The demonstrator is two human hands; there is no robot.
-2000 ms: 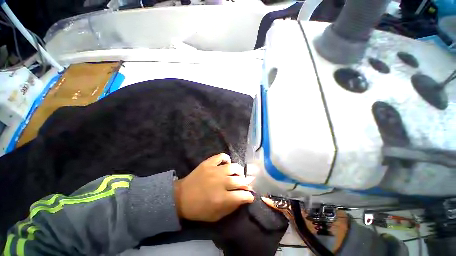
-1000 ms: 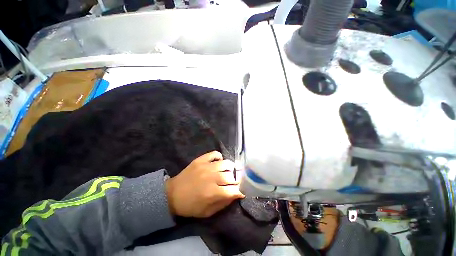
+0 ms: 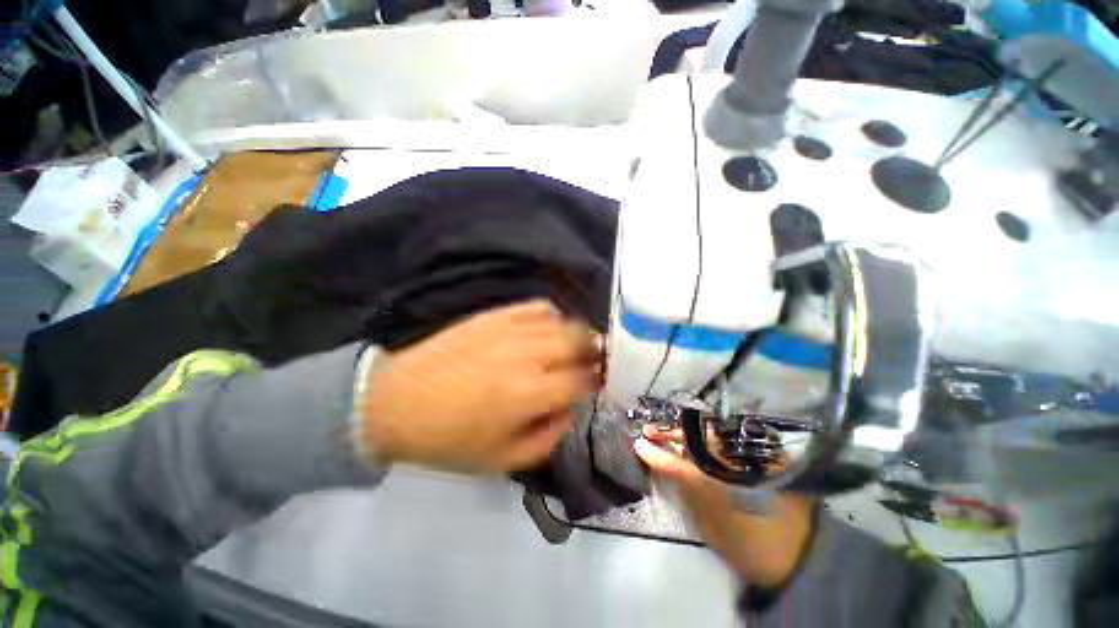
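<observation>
The black garment piece (image 3: 491,233) lies in a heap left of the white sewing machine head (image 3: 675,245), its narrow end at the needle area. My left hand (image 3: 485,390) is blurred, with curled fingers over the cloth beside the head; the cloth edge under the fingers is hidden. My right hand (image 3: 736,521) is partly hidden behind the presser foot parts (image 3: 742,442), fingertips pointing left at the cloth's edge. Whether it grips the cloth cannot be told.
A brown board edged with blue (image 3: 227,209) and a white box (image 3: 92,221) are at the back left. A grey hose (image 3: 767,74) rises from the head. Slim red and yellow-green snips (image 3: 976,512) lie right of the needle. A dark tab (image 3: 549,515) shows at the bed's front edge.
The view has shifted. The cloth is more bunched and its front end has drawn back, baring the dark tab. My left hand has lifted and blurred; more of my right hand shows.
</observation>
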